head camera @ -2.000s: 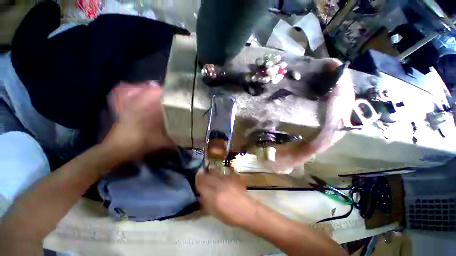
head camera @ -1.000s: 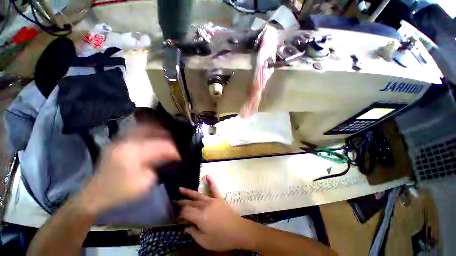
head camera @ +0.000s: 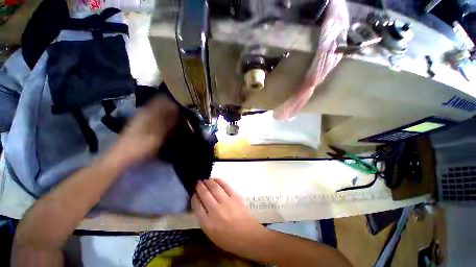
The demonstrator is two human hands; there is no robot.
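The grey and black garment lies on the machine table left of the needle, with a black part running up to the presser foot and needle. My left hand is blurred and lies over the black part beside the needle area; its fingers cannot be made out. My right hand lies at the black part's near right edge, fingers bent and close together, fingertips on the cloth. I cannot tell if it grips the cloth or only presses it.
The cream machine head spans the top, with a pink cloth strip hanging over it. A white sheet lies under the arm. Green-handled snips lie right of the needle. A grey basket stands at right.
The view has moved closer to the needle. The garment, bunched at first, now lies spread left of the needle. My right hand has come down from the needle area to the cloth's near edge, its fingers closer together.
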